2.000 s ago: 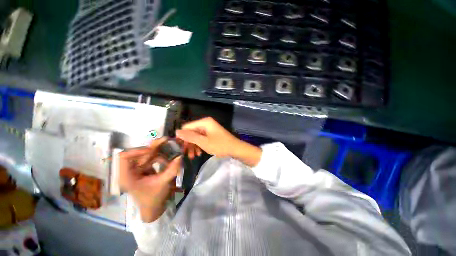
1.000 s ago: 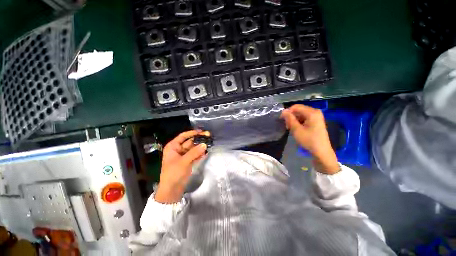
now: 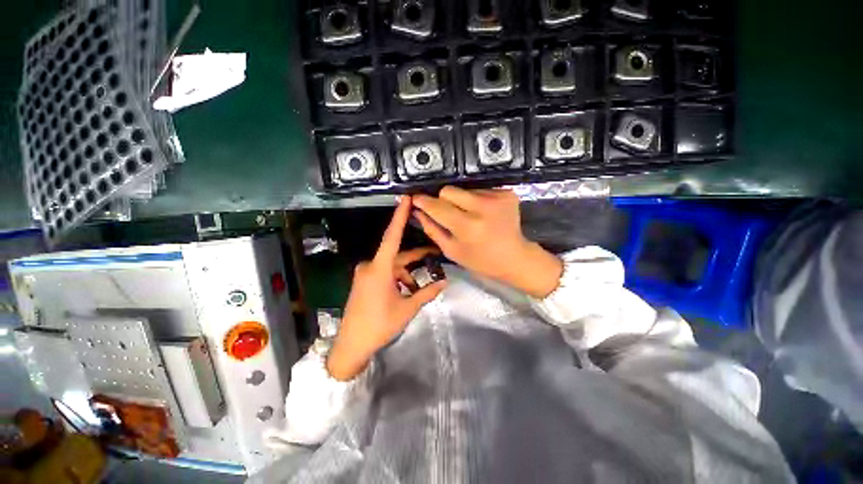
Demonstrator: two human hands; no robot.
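My left hand holds a small dark housing between thumb and fingers, in front of my chest. Its index finger points up to the bench edge. My right hand is at the bench edge beside it, its fingertips close to my left index fingertip. Whether the right fingertips hold anything is too small to tell. The clear film hangs over the bench edge, partly hidden behind my right hand. The black blister tray above holds several metallic-faced housings with round holes; its rightmost pockets hold no bright-faced pieces.
Clear part trays are stacked at upper left, beside a crumpled white wipe. The white press machine stands at left with a red-orange emergency stop, perforated plate and orange-brown fixture. A blue stool and a person's sleeve are at right.
My right hand has moved left from the film's right end to meet my left hand at the bench edge. My left index finger is now extended. The camera view has shifted.
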